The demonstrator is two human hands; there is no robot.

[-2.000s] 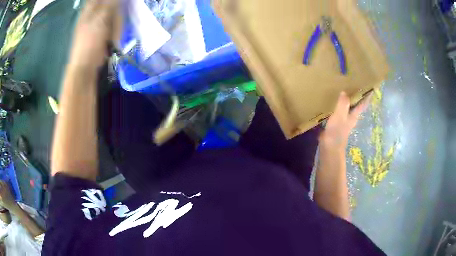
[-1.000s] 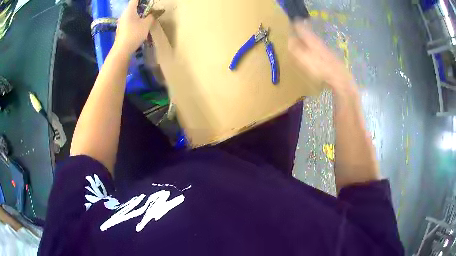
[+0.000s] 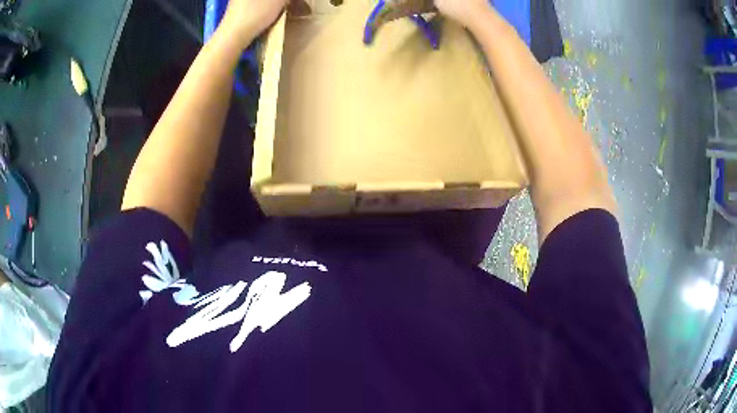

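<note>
A shallow tan cardboard box (image 3: 388, 121) lies in front of me, its near wall above my lap and its far end at the top edge of the picture. Blue-handled pliers (image 3: 427, 31) lie in its far part, their head partly hidden by a dark brownish strip-like thing (image 3: 404, 8). My left hand (image 3: 257, 11) is at the box's far left corner, cut off by the top edge. My right hand (image 3: 462, 8) is over the far part by the pliers, also cut off; its fingers are hardly visible, so its hold cannot be told.
A blue bin (image 3: 514, 14) shows behind the box. A dark green bench (image 3: 52, 121) is at left, with a black-and-blue tool (image 3: 16, 211) and a person's white clothing (image 3: 28, 331) below. A metal rack (image 3: 719, 153) stands at right on the grey floor.
The box has moved from the right to in front of me and straightened. The pliers now sit nearer the picture's top. My right hand has left the box's right side for its far part.
</note>
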